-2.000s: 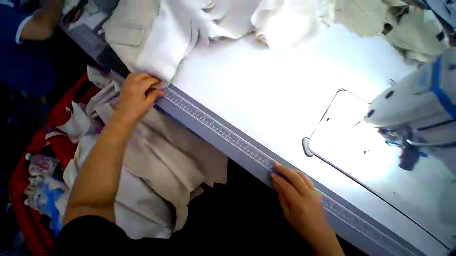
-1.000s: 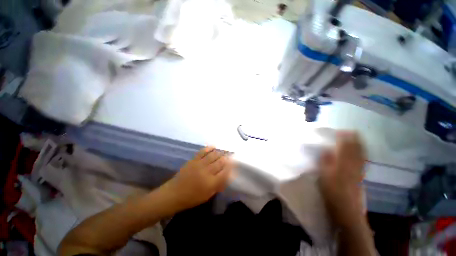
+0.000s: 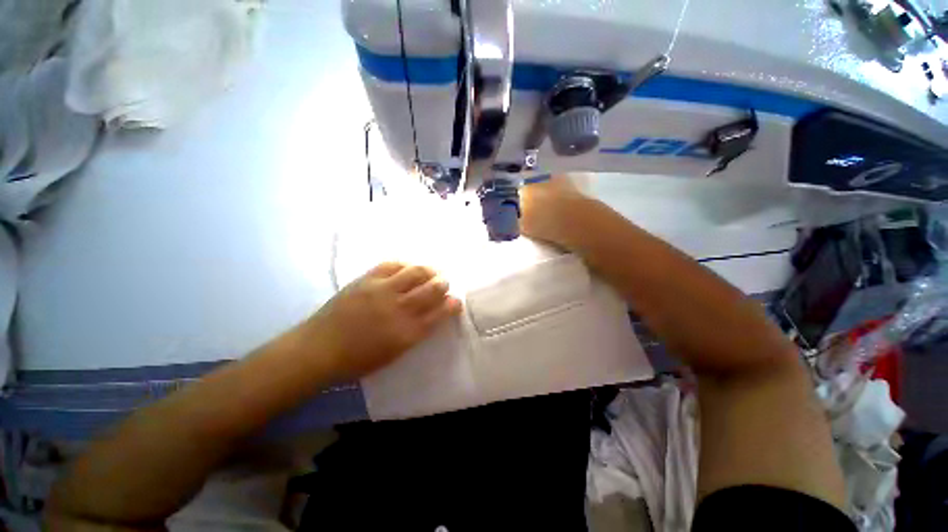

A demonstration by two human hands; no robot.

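A cream garment panel (image 3: 541, 348) with a stitched pocket-like rectangle lies on the table below the sewing machine head (image 3: 665, 114) and reaches over the front edge. My left hand (image 3: 390, 315) rests on its left part, fingers bent and pressing on the cloth. My right hand (image 3: 551, 211) is behind the dark grey foot attachment (image 3: 501, 213), partly hidden by the machine; its fingertips do not show clearly. The presser foot and needle area (image 3: 442, 179) is in strong lamp glare, and the panel's far edge is washed out.
Cream cut pieces (image 3: 156, 62) lie at the back left, with more at the left edge. A grey ruled table edge (image 3: 125, 395) runs along the front. The black control panel (image 3: 873, 161) is at the right. White cloth (image 3: 650, 447) hangs by the black-clothed lap.
The view has turned towards the machine. The panel, blurred and at the table edge before, now lies below the machine head. My right hand has moved in behind the foot; my left rests on the panel.
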